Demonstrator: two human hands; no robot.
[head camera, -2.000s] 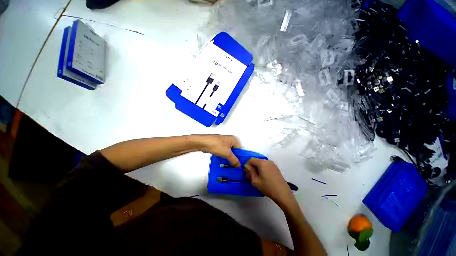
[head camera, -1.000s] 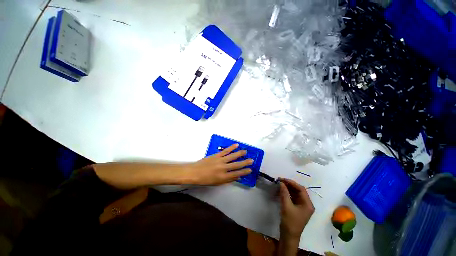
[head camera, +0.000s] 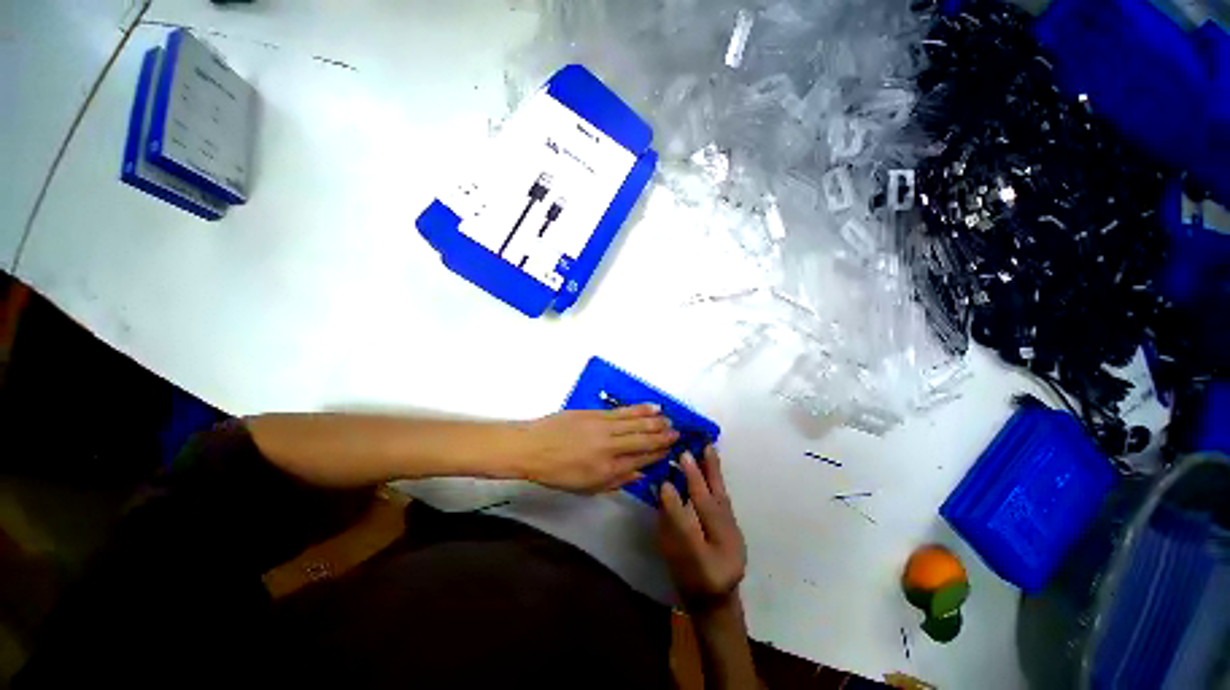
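A blue inner tray (head camera: 607, 382) lies on the white table (head camera: 337, 310) in front of me, partly hidden under both hands. My left hand (head camera: 600, 449) lies flat across the tray, fingers pointing right. My right hand (head camera: 701, 526) touches the tray's right end with its fingertips. A short dark piece of cable and a plug show in the tray; the rest of the cable is hidden by the fingers. An opened retail box sleeve (head camera: 560, 202) with a cable picture lies face up beyond the tray.
Two finished boxes (head camera: 202, 121) stand at the upper left. A transparent plastic heap (head camera: 809, 270) and a black cable pile (head camera: 1039, 229) fill the upper right. Blue trays (head camera: 1032, 499), an orange fruit (head camera: 933, 572) and a translucent tub (head camera: 1171, 593) are at the right. Thin strips lie near them.
My right hand has moved left from the cable end beside the tray onto the tray's right end. My left hand stays flat on the tray, which has turned slightly.
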